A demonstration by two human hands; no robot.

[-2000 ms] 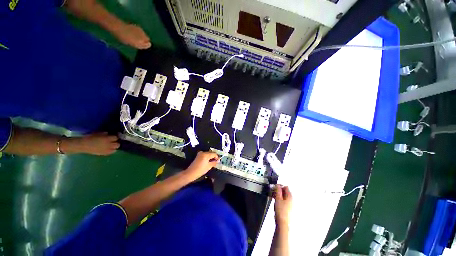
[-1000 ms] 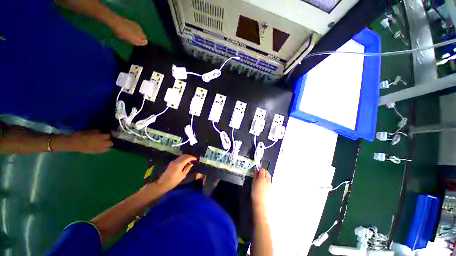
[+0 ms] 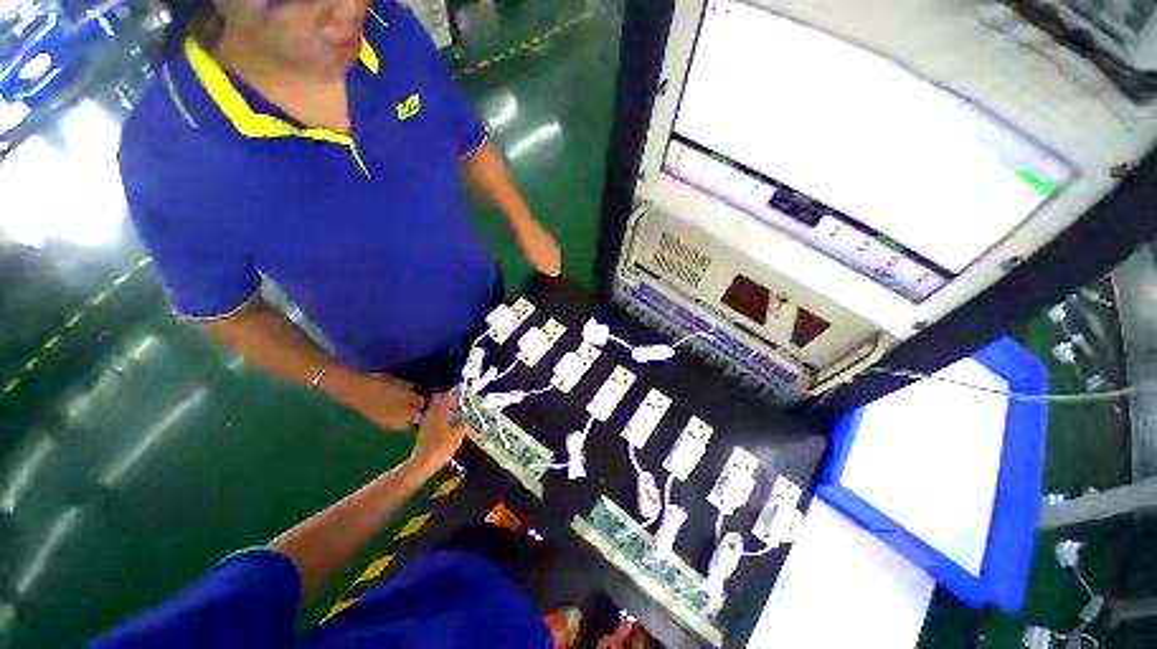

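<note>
My left hand (image 3: pixel 440 431) is at the left end of the left test board (image 3: pixel 511 441), close to another person's hand; whether its fingers hold anything is unclear. My right hand cannot be made out; small reddish patches at the bottom edge are unclear. Several white power adapters (image 3: pixel 572 368) sit on a row of upright outlet strips (image 3: pixel 689 446) on the black bench. Their output cords (image 3: pixel 576 454) run in small bundles toward the left board and the right test board (image 3: pixel 647 567). A loose white adapter with cord (image 3: pixel 652 353) lies near the tester.
A person in a blue shirt (image 3: pixel 330 228) stands at the bench's left end. The tester (image 3: pixel 711 282) and bright monitor (image 3: pixel 850 140) stand behind the bench. A blue tray (image 3: pixel 1025 494) and white sheet (image 3: pixel 844 586) are on the right. Adapters (image 3: pixel 1068 554) lie beyond the tray.
The view has swung up and left, showing the monitor and the person's upper body. My left hand has moved from the right board to the left one. My right hand is no longer visible.
</note>
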